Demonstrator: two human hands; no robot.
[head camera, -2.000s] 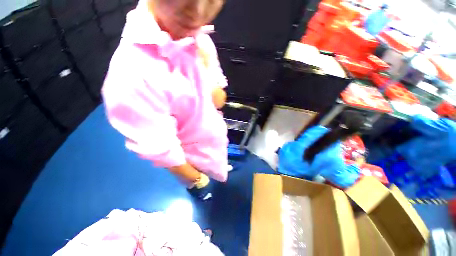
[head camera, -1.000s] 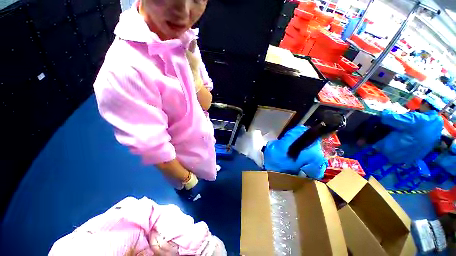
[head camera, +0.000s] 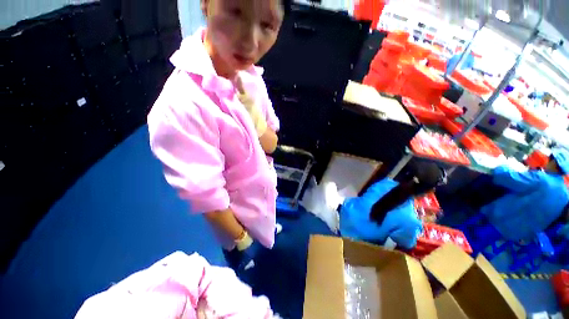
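Neither of my hands can be made out; only my pink smock bulges in at the bottom edge. Nearest in front, a large open brown carton stands at the bottom centre-right, its flaps up, with clear shiny plastic parts inside. A second open carton stands against its right side; its bottom is cut off by the frame. A pink-coated person stands facing me at left-centre, one gloved hand raised to the chest and the other arm hanging down.
A blue-coated worker is low behind the cartons, beside red crates. Black boxes wall the left and back. A trolley, a whitish bag and a leaning board stand behind. Benches with red bins run right.
The view has swung, first sharpening, then tilting up a little, so cartons and people sit lower than a second ago. The pink-coated person's head is raised more towards me.
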